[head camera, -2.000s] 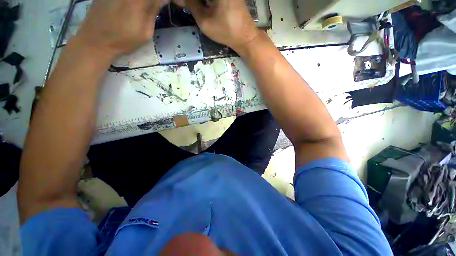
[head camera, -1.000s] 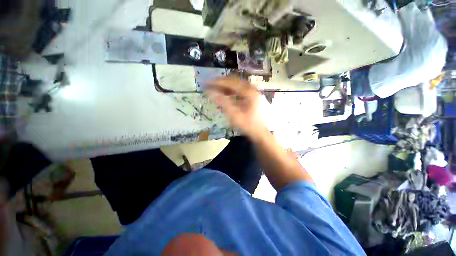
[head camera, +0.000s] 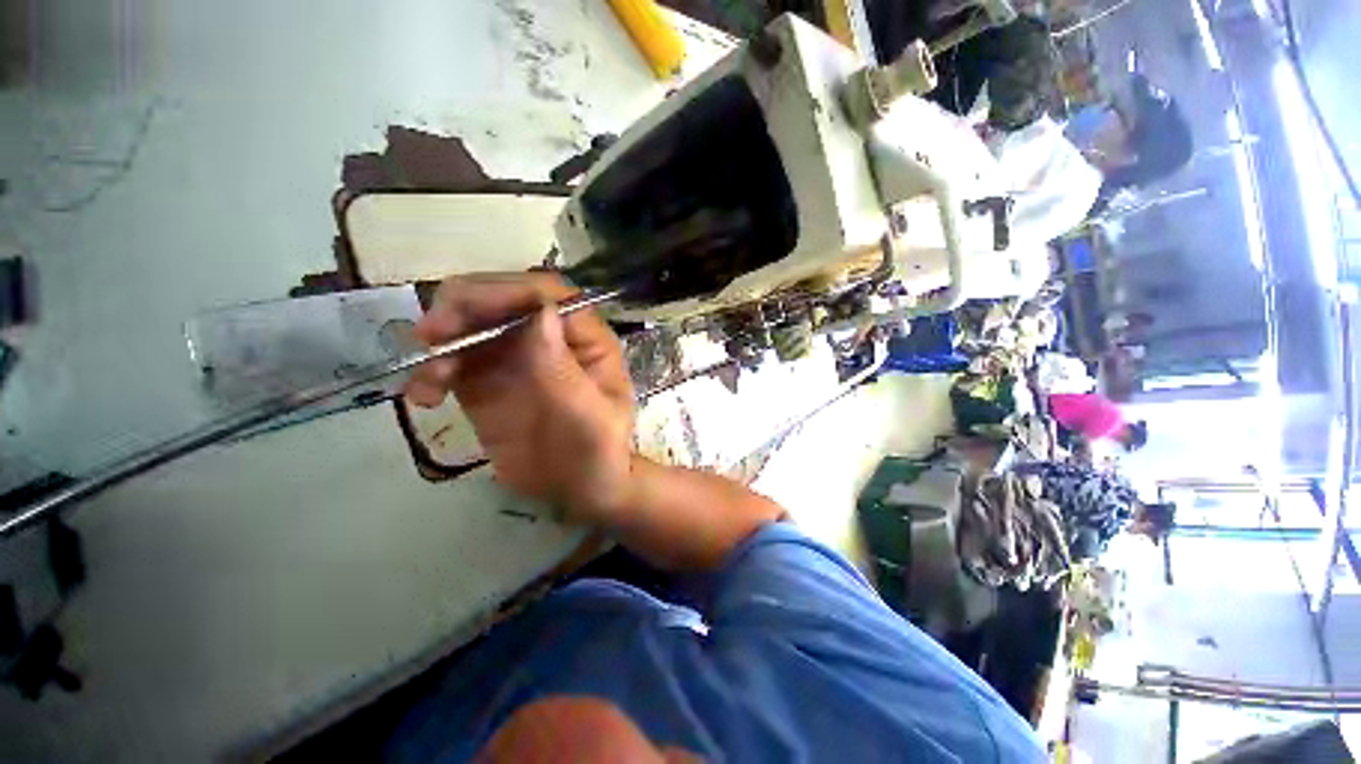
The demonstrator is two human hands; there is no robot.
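My right hand (head camera: 545, 403) holds a long thin steel rod (head camera: 224, 429), perhaps a screwdriver shaft, between thumb and fingers. The rod runs from the left edge of the picture through the hand to the lower corner of the sewing machine head (head camera: 851, 164). No handle can be made out. The head has a large dark opening (head camera: 702, 187) in its end face, just above my hand. A flat silver slide plate (head camera: 284, 346) lies left of my hand, partly behind the rod. My hand hides the hook area. My left hand is not in view.
Small dark parts (head camera: 38, 657) lie at the table's left edge. A yellow object (head camera: 648, 36) is at the top behind the head. The worn white table (head camera: 388, 597) ends near my body. Cloth bundles (head camera: 1003, 523) and people (head camera: 1087, 418) are off to the right.
The view has tilted and turned toward the machine head. My right hand, empty and blurred before, now grips the rod near the head. My left hand, seen two seconds ago, is gone.
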